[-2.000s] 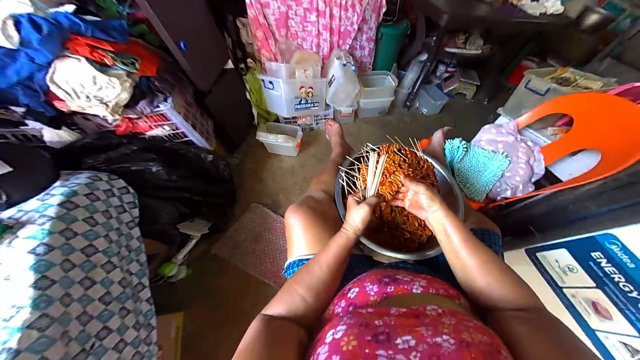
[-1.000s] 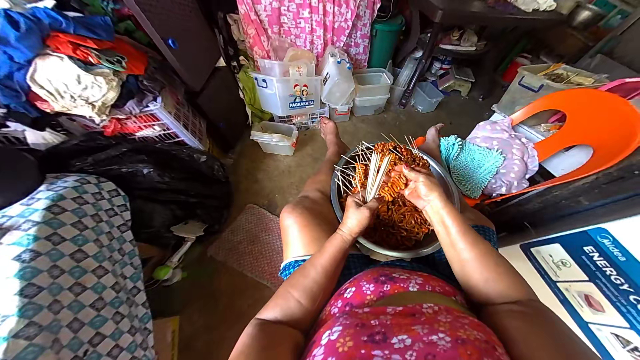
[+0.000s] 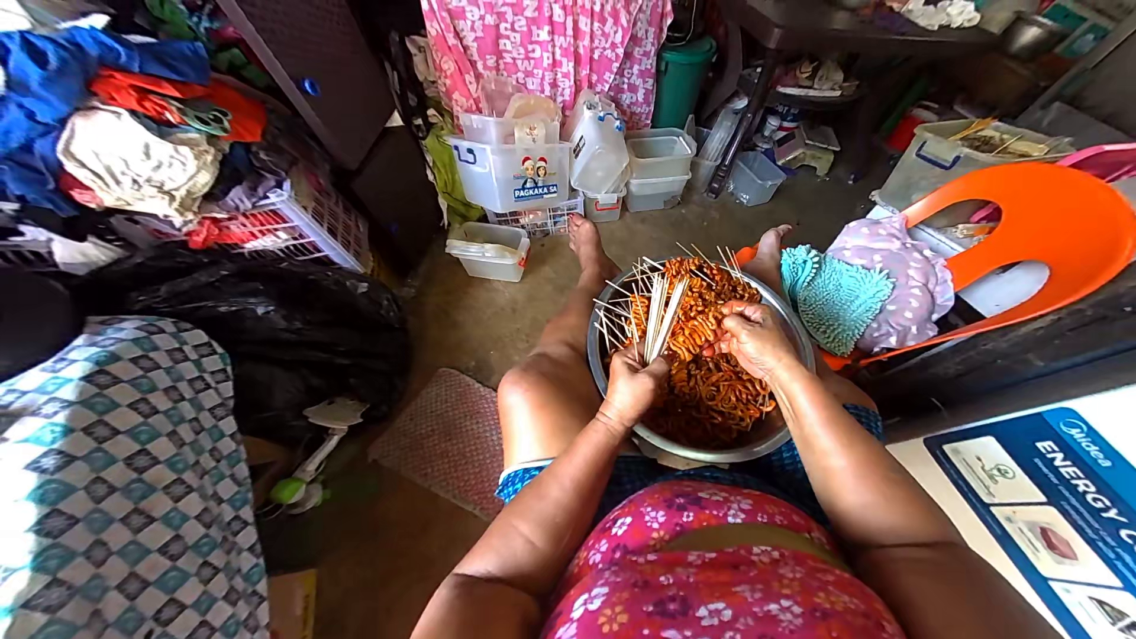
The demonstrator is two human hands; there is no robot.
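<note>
A round metal basin [image 3: 686, 455] rests between my thighs, holding a heap of glossy red-brown marinated strips [image 3: 714, 408] that look like intestines. My left hand [image 3: 635, 386] grips a bundle of wooden skewers [image 3: 658, 315] over the basin's left part, their tips pointing up. Threaded skewers [image 3: 706, 280] lie at the basin's far side, with bare stick ends over the rim at left and back. At the right of the bundle, my right hand [image 3: 753, 339] pinches a folded strip of the marinated meat; whether a skewer passes through it is hard to see.
Plastic tubs [image 3: 510, 173] stand on the floor ahead, near a small lidless container [image 3: 490, 252]. An orange plastic chair [image 3: 1038, 240] with cloths is at right, above a printed carton [image 3: 1021, 497]. Black plastic bags [image 3: 328, 319] and a checkered cloth [image 3: 133, 461] are at left.
My right hand has shifted slightly around the meat beside the skewers. My left hand keeps its hold on the bundle throughout.
</note>
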